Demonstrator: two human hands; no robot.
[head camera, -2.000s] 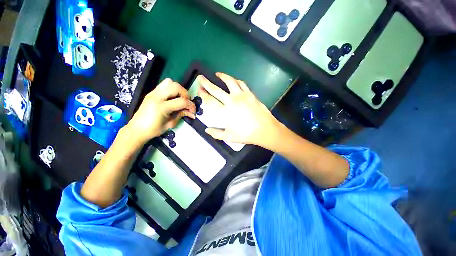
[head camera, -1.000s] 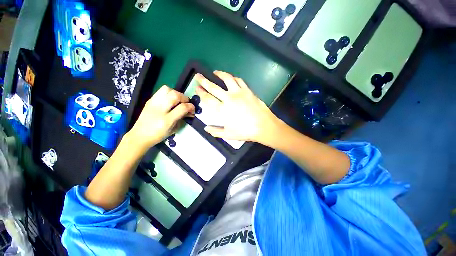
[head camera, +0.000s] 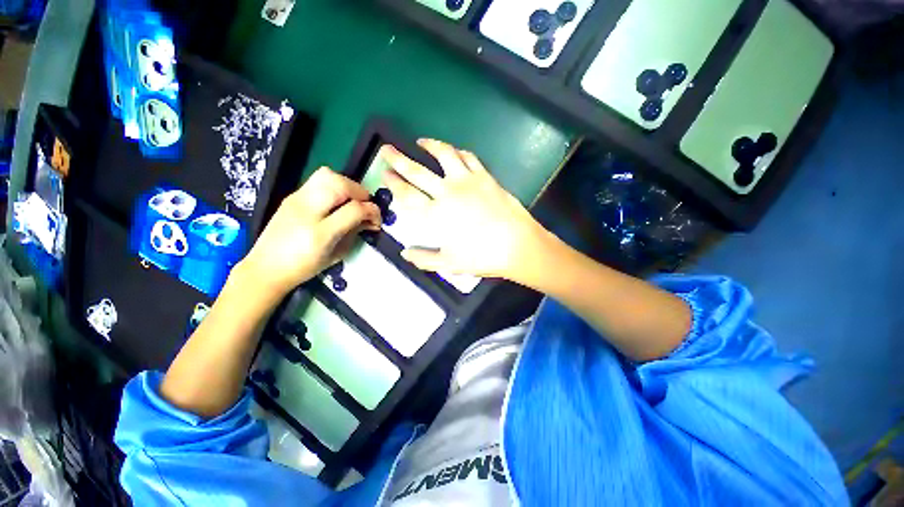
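A black five-slot tray (head camera: 424, 368) holds phone back covers in a row, some pale green and some white. My right hand (head camera: 476, 223) lies over the farthest cover (head camera: 375, 174) with its fingers spread. It hides most of that cover. My left hand (head camera: 305, 230) is beside it, thumb and fingertips pinched together at the cover's dark camera circles (head camera: 384, 206). Whether a small piece is between these fingertips cannot be seen. A white cover (head camera: 401, 307) and a pale green cover (head camera: 352, 361) lie in the nearer slots.
A second cover tray (head camera: 585, 104) is at the upper right. At left, a black parts tray (head camera: 203, 119) holds blue sheets (head camera: 203, 259) with pale three-hole shapes and a heap of silver-white pieces (head camera: 243, 149). A crinkled clear bag (head camera: 634, 213) lies right of my right hand.
My left fingertips have shifted slightly at the camera circles. My right hand keeps its place on the cover. The whole view has shifted a little.
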